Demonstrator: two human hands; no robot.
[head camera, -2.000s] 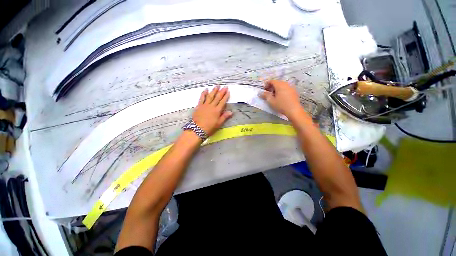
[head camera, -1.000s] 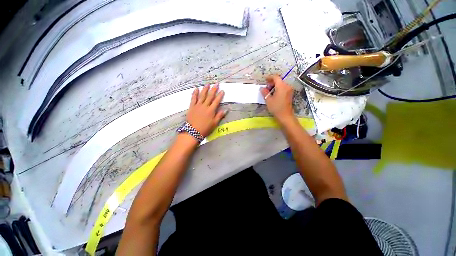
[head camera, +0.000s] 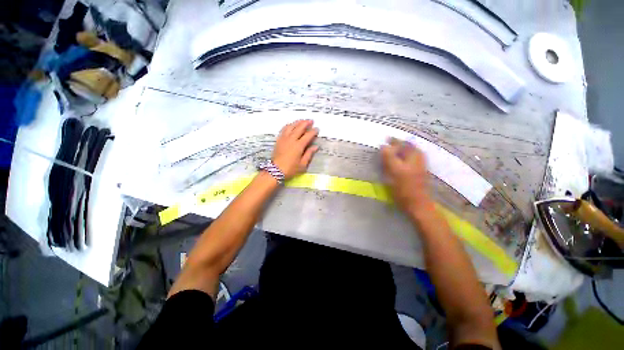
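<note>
A long curved white waistband piece (head camera: 451, 171) lies on the cloth-covered pressing table (head camera: 328, 225). My left hand (head camera: 295, 149) rests flat on its middle, fingers slightly spread, holding nothing. My right hand (head camera: 404, 167) is blurred, fingers bent, at the strip's near edge right of my left hand; whether it holds a pen cannot be seen. The yellow marking template (head camera: 342, 186) curves along the near side, passing under my forearms. The strip's right end lies flat and uncovered.
A waistband stack (head camera: 328, 34) lies at the far side. A tape roll (head camera: 551, 58) sits far right. The steam iron (head camera: 571, 229) rests on its white pad at right. A tied dark bundle (head camera: 72, 184) and mixed fabric pieces (head camera: 92, 68) are at left.
The view has turned, showing more of the left side. My right hand has left the strip's right end and moved along it toward my left hand. The pen seen earlier cannot be made out.
</note>
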